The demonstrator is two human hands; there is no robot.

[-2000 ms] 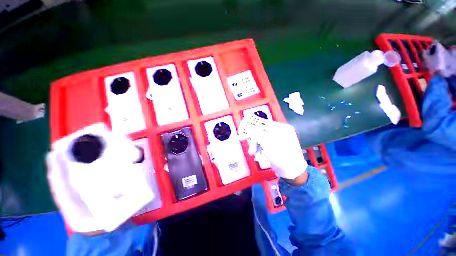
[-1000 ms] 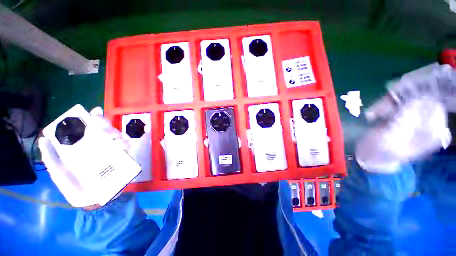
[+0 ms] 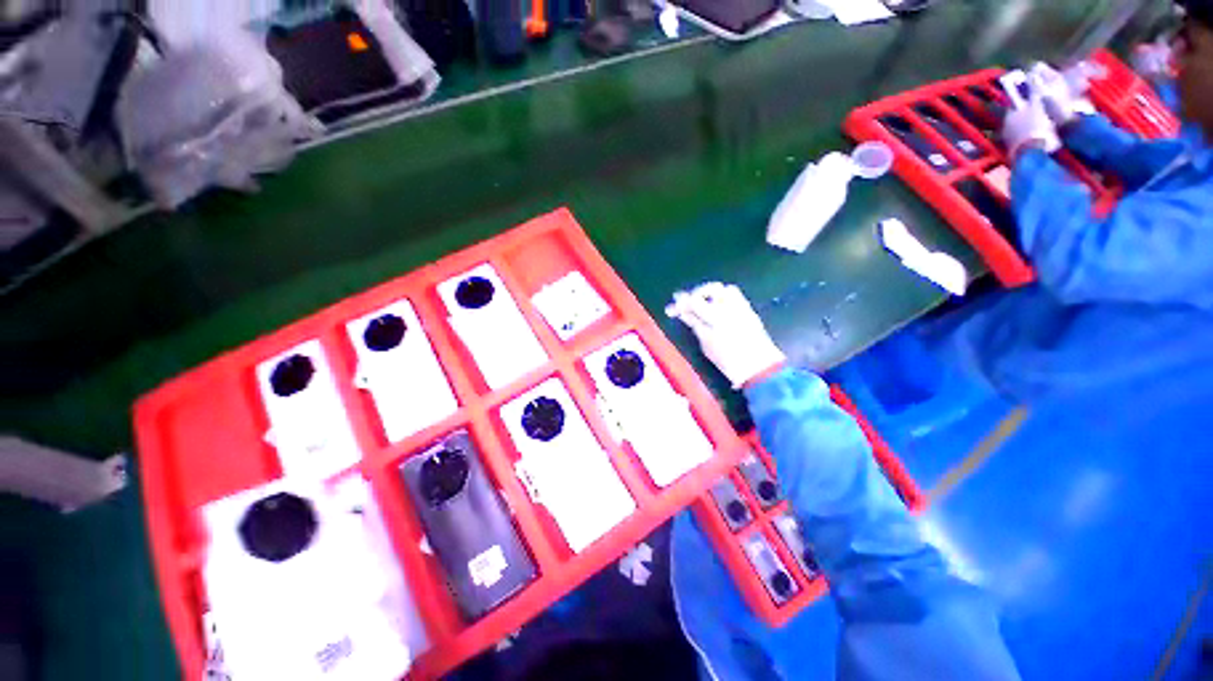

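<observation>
A white-backed smartphone [image 3: 299, 592] with a big round black camera is raised over the red phone tray's lower left corner. My left hand [image 3: 383, 552] holds it; the white glove blends with the phone and is mostly hidden. The tray [image 3: 206, 446] lies tilted on the green bench, with white-backed phones in both rows, a dark-backed phone [image 3: 475, 532] in the front row and a label sheet [image 3: 569, 306] in a back pocket. My right hand [image 3: 725, 333], gloved white, is just right of the tray over the bench, fingers bent together; whether it pinches something is unclear.
A white bottle [image 3: 809, 206] and crumpled white cloth [image 3: 922, 257] lie to the right. Beyond, a person in blue works at another red tray [image 3: 951, 200]. A lower tray [image 3: 765, 615] sits beside the bench. Clear plastic bags [image 3: 200, 113] are at back left.
The view has turned right, showing the neighbouring person and tray. My right hand, blurred at far right before, is now beside the tray. The raised phone now overlaps the tray's lower left.
</observation>
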